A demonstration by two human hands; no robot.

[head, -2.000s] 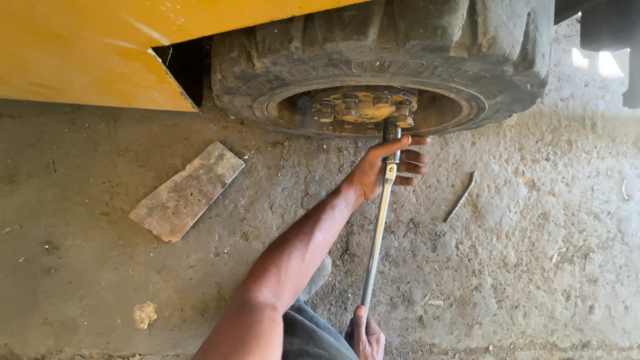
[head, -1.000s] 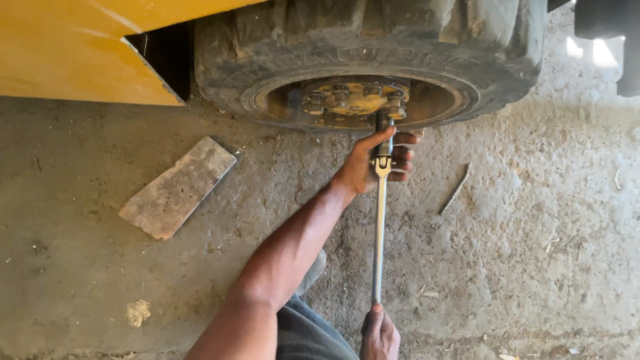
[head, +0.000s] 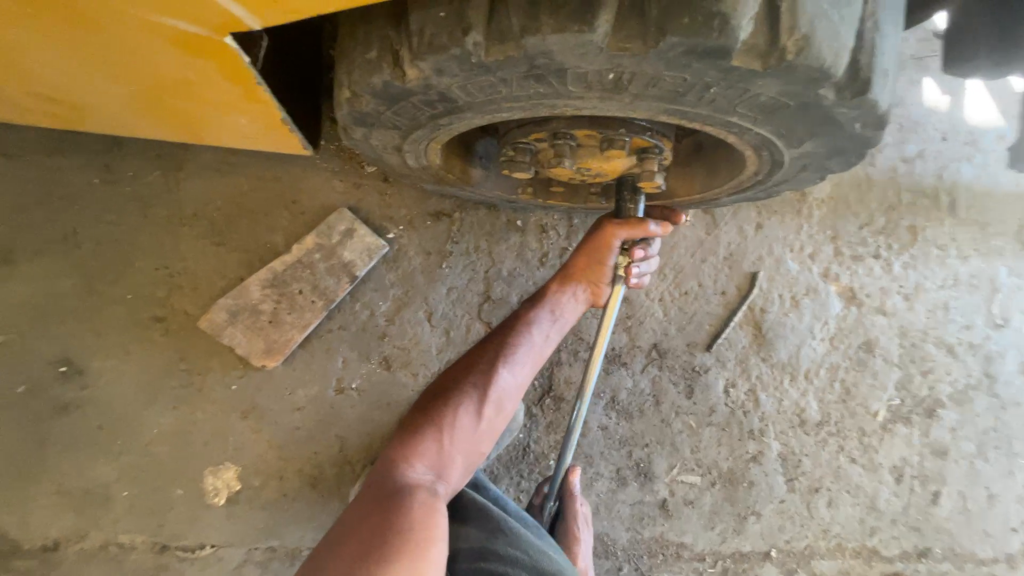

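My left hand [head: 620,254] is wrapped around a dark socket [head: 630,197] at the head of a long steel breaker bar [head: 590,376]. The socket meets the lower right part of the yellow wheel hub [head: 592,156], which carries several lug nuts or bolts; whether it sits fully on one is hidden. Down at the bar's far end, my right hand [head: 566,512] holds the handle, with the bar slanting down to the left. A large, dusty rubber tyre [head: 624,88] surrounds the rim and hub.
Yellow machine bodywork [head: 144,80] with a cut-away corner juts in at the upper left. On the rough concrete floor lie a worn wooden board [head: 294,290], a thin stick [head: 734,312] and a pale crumpled scrap [head: 221,483]. My clothed leg [head: 500,532] is beneath the left arm.
The bar's handle end, with my right hand on it, has swung left since a second ago, when the bar stood nearly straight up and down. My left hand stays around the socket end.
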